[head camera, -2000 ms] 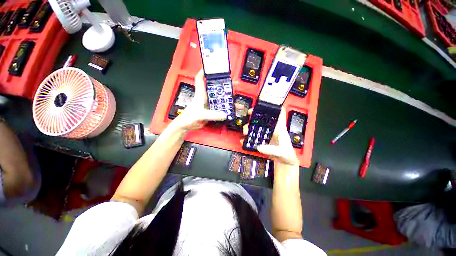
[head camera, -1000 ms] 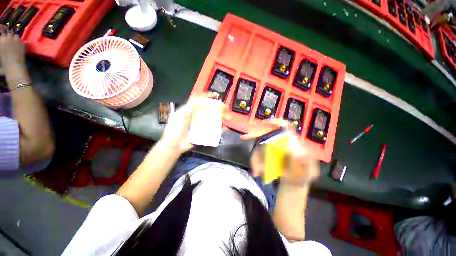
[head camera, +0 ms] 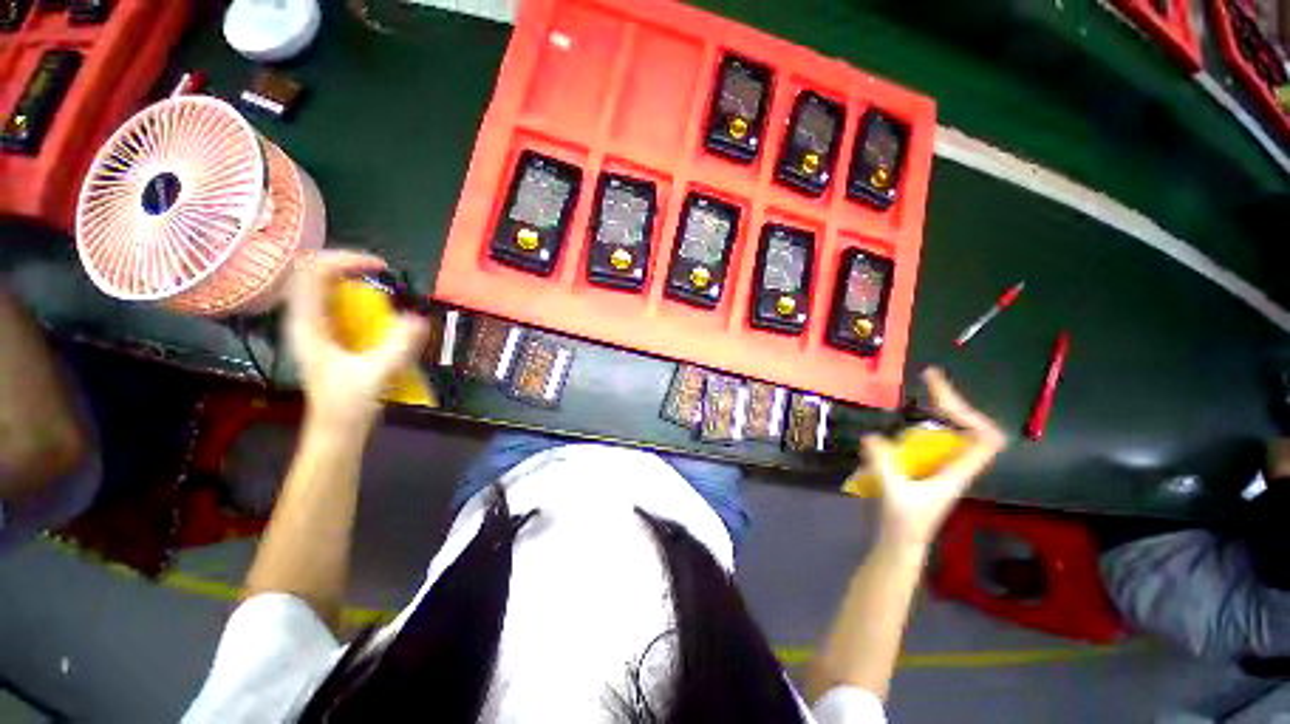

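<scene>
My left hand (head camera: 340, 340), blurred, is at the bench's near edge beside the pink fan, closed around a yellow flat thing (head camera: 364, 314). My right hand (head camera: 927, 467) is past the tray's near right corner, closed around another yellow flat thing (head camera: 927, 450). Fingers and blur hide what the yellow things belong to. The red-orange tray (head camera: 679, 325) holds several black closed phones (head camera: 702, 250) with yellow-gold spots. Its two far left pockets are empty. Loose batteries (head camera: 541, 369) lie along the near edge, with more batteries (head camera: 723, 407) to the right.
The pink fan (head camera: 184, 212) stands at left, with a white fan base (head camera: 272, 26) behind it. A thin red and pale pen (head camera: 990, 314) and a red marker (head camera: 1047, 386) lie at right. Another tray (head camera: 71, 135) is far left. People's arms or clothing show at both sides.
The open phones seen over the tray two seconds ago are no longer recognisable there. Both hands have moved down and spread apart. My left hand's white panel is gone from view; yellow shows there instead.
</scene>
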